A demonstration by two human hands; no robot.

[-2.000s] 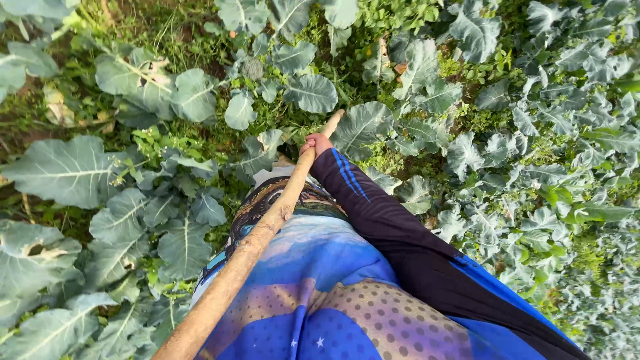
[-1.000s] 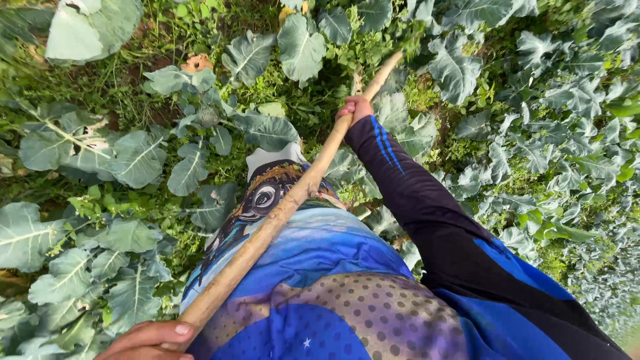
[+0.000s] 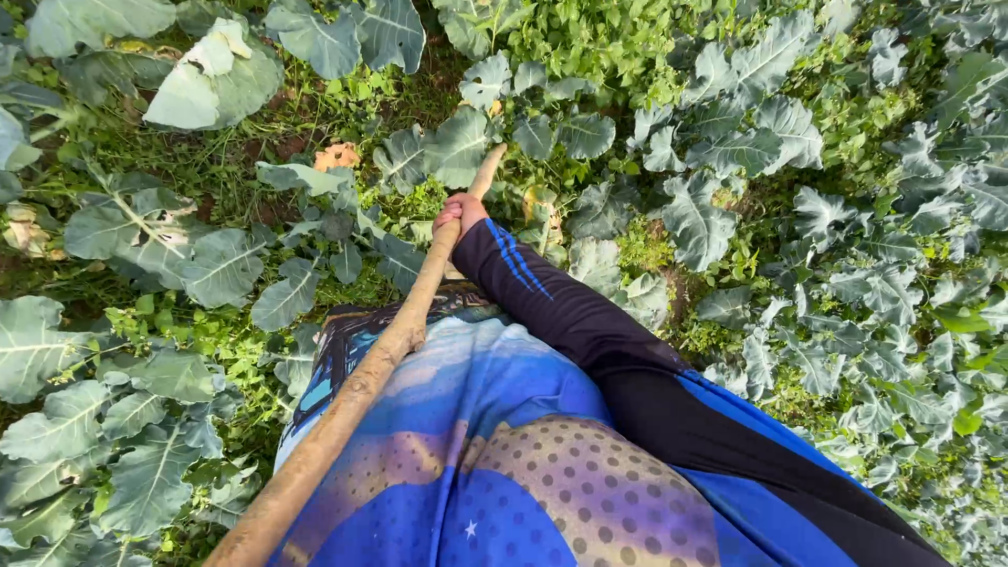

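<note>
My right hand, at the end of a black sleeve with blue stripes, is closed around a long wooden pole near its far end. The pole runs diagonally across the front of my blue patterned shirt, down to the bottom left edge of the view. A short stretch of it juts out past my fist, over a broad green leaf. A knot shows midway along the wood. My left hand is out of view, and the pole's near end is hidden.
Leafy brassica plants grow close on the left, some leaves yellowed or torn. More of them spread densely over the right side. Low green weeds and grass fill the ground between, with patches of brown soil.
My left hand, on the pole at the bottom left one second ago, has gone out of view. The pole's far end, held in my right hand, sits lower in the view than a second ago.
</note>
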